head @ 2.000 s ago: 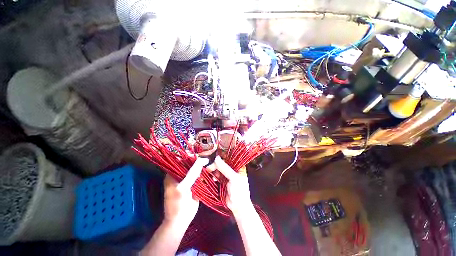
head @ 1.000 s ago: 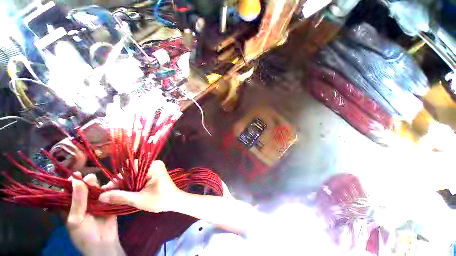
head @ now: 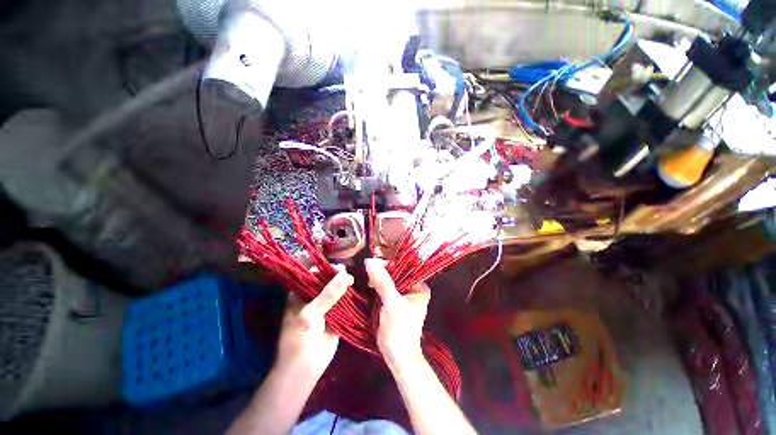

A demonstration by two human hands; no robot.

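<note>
A thick bunch of red wires [head: 353, 321] lies across both hands and fans out in two sheaves, left and right. My left hand [head: 310, 327] is closed on the left sheaf, thumb on top. My right hand [head: 400, 319] is closed on the right sheaf, its thumb raised beside a few wires that point straight up to the machine. The glare-lit machine [head: 370, 144] stands just beyond my hands. Two pale rings sit at the bench edge; the left ring [head: 345, 235] has red inside. Glare washes out the right wire tips.
Small grey metal bits [head: 285, 191] lie heaped left of the machine. A blue perforated stool [head: 174, 340] and a bucket [head: 64, 331] stand lower left. A cylinder press [head: 681, 106] stands right on the bench. A cardboard-topped stool [head: 566, 370] is lower right. A white fan-like housing [head: 244, 59] is upper left.
The view has swung back from the right side to the machine. My hands, which were crossed close together on the wires, are now side by side before the rings, with a few wires upright between them.
</note>
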